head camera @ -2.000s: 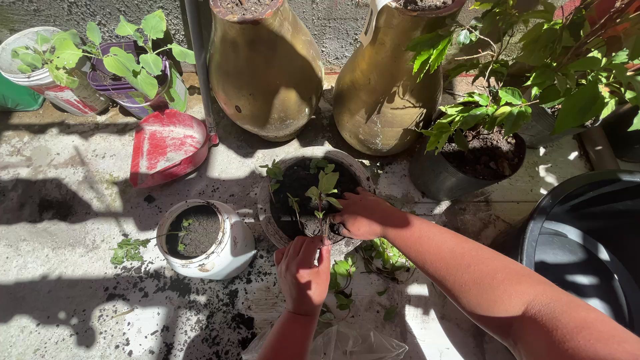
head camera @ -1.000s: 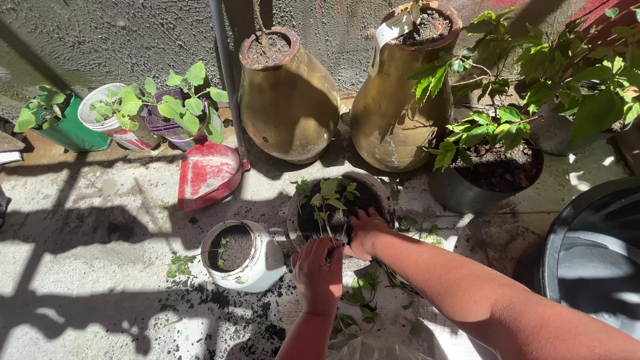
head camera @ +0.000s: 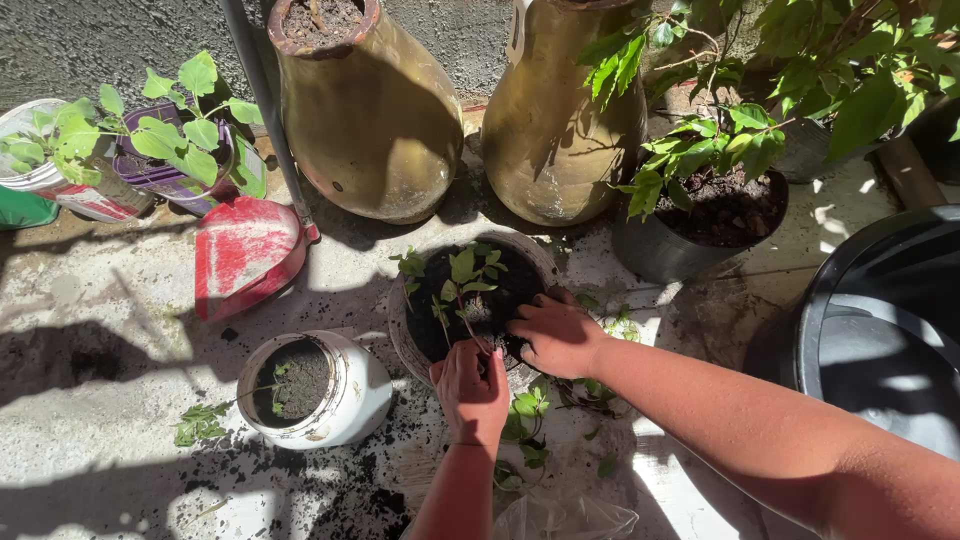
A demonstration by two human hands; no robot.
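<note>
A round pot [head camera: 401, 319] filled with dark soil stands on the floor in front of me, with several leafy cuttings rising from it. My left hand [head camera: 472, 386] is at the pot's near edge, its fingers closed on the stem of a leafy cutting [head camera: 463, 289]. My right hand [head camera: 559, 334] reaches over the right rim, fingertips on the soil and holding nothing that I can see. Left of the pot is a white plastic jar [head camera: 360, 390] of soil with a small sprig. More loose cuttings [head camera: 529, 405] lie on the floor below the pot.
Two tall clay vases [head camera: 367, 127] stand against the wall. A red dustpan [head camera: 247, 255] lies left, beside potted seedlings [head camera: 180, 142]. At right are a potted shrub [head camera: 667, 247] and a large black tub [head camera: 817, 315]. Clear plastic [head camera: 562, 517] and spilled soil [head camera: 360, 495] are nearby.
The view has shifted. Both hands stay at the soil pot, and my right hand's fingers have moved slightly on the soil at its right side.
</note>
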